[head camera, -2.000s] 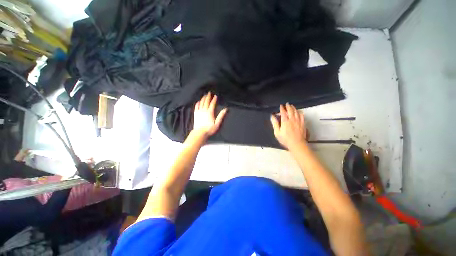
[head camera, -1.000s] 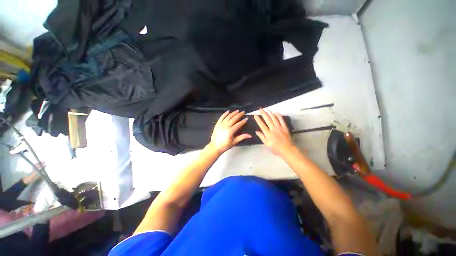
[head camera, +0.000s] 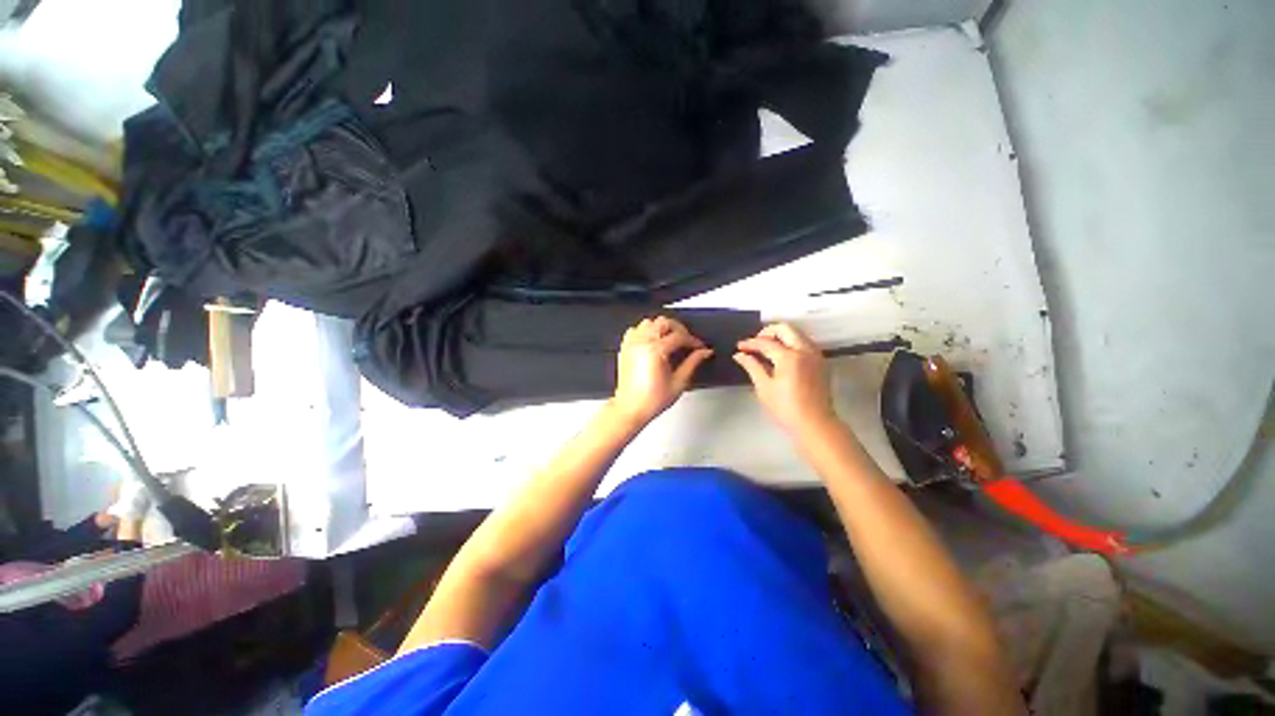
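A black garment piece (head camera: 545, 350) lies lengthwise in front of me, with a seam line running along it toward its right end. My left hand (head camera: 657, 367) pinches the cloth near the right end, thumb and fingers together on the seam. My right hand (head camera: 783, 371) pinches the cloth at the right end, a short way from my left. The steam iron (head camera: 926, 417), with a brown-orange handle, stands at the right end of the table. Whatever supports the piece is mostly hidden by the cloth.
A large black garment pile (head camera: 559, 140) with blue-teal parts covers the far side. The red hose sleeve (head camera: 1056, 515) runs right from the iron. A tan block (head camera: 231, 353) lies left. A pale wall (head camera: 1147, 210) bounds the right. A person's pink clothing (head camera: 210, 595) shows lower left.
My hands have gone from lying flat with spread fingers to pinching the cloth at its right end. My left hand came rightward from further left. The view has shifted.
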